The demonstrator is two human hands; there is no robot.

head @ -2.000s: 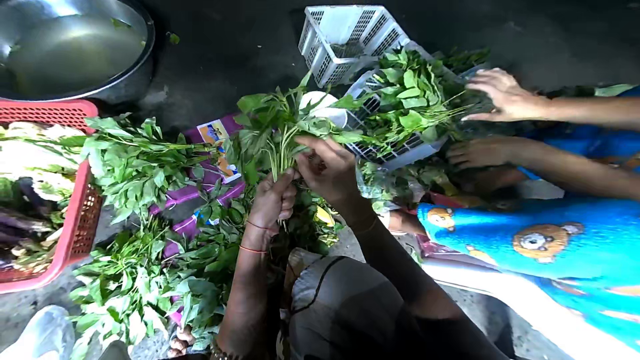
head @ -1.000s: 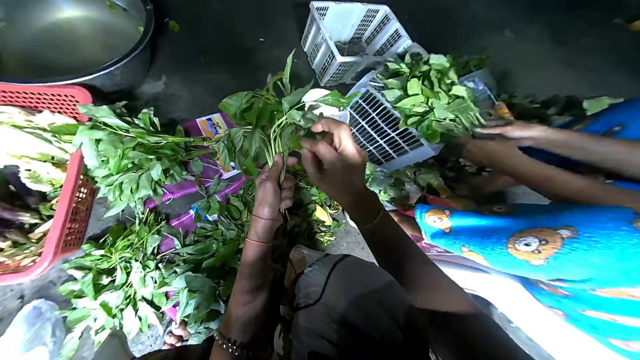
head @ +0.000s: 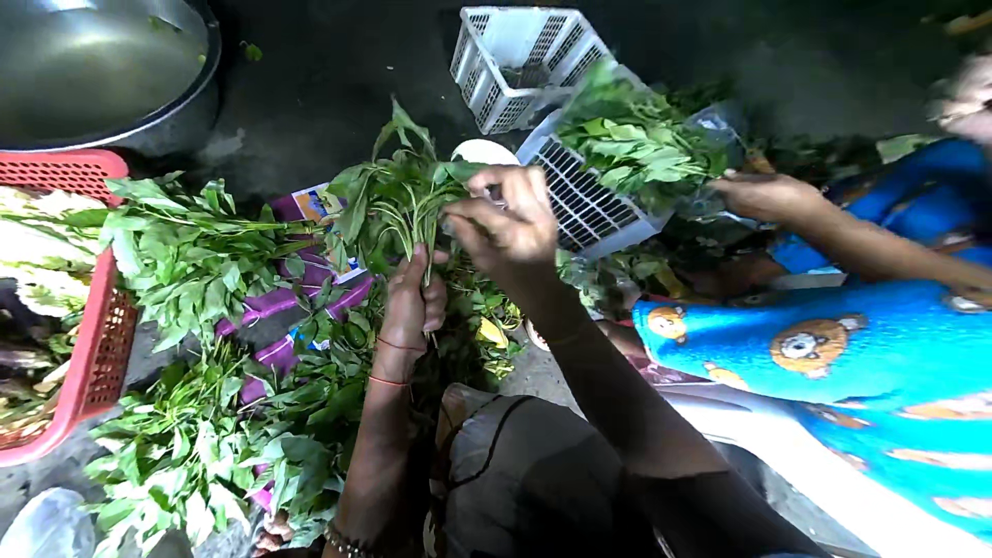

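Note:
My left hand point(head: 415, 298) is closed around the stems of a bunch of leafy greens point(head: 407, 194), which stands upright with its leaves fanned out above the fist. Just right of the bunch is my right hand point(head: 511, 221), its fingers bent and the thumb near the index finger; whether a leaf or stem is between them is unclear. More cut greens point(head: 194, 256) lie to the left on a purple bag point(head: 279, 302), and another heap of greens point(head: 186, 457) spreads below them.
A metal basin point(head: 101, 70) stands at upper left above a red plastic basket point(head: 101, 349) of vegetables. White plastic crates point(head: 511, 97) are at upper centre. At right, a co-worker's hand point(head: 763, 198) holds another bunch over a grey crate point(head: 581, 201). A clear plastic bag point(head: 50, 527) lies lower left.
My right hand has moved up from the stems, its fingers beside the leaves. The co-worker's bunch has lifted and blurs with motion. My left hand keeps its grip.

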